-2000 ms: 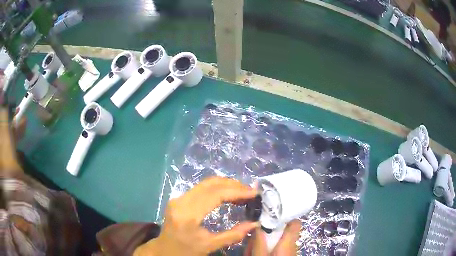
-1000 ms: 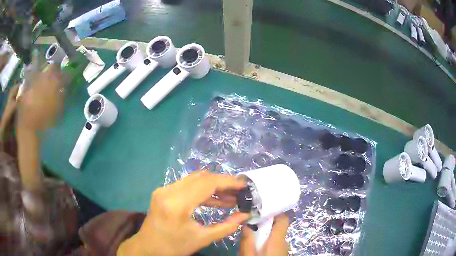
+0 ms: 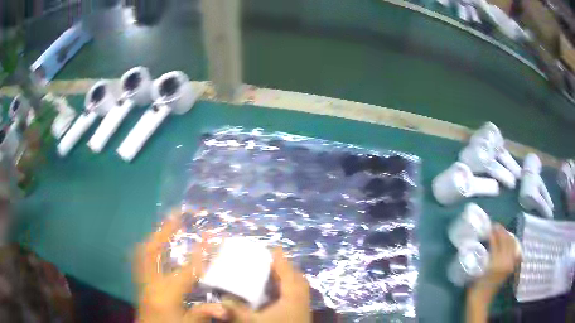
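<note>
A white fan unit is held low in front of me, tilted, its head over the plastic-covered parts sheet. My right hand grips it from the right and below. My left hand is at its left side, fingertips against the lower edge of the head. Both hands are blurred. The open end of the head and most of the handle are hidden, and no dark round insert can be made out at my fingers. Rows of dark discs show through the crinkled film.
Three fans with dark centres lie at the back left. Several white fans lie at the right. Another person's hand is at two fans beside the gridded tray. A pale rail and post stand behind.
The view has swung right. The fan is turned, and the dark insert earlier in my left fingers no longer shows. Another hand and two fans appear at right; the single near-left fan is gone from view.
</note>
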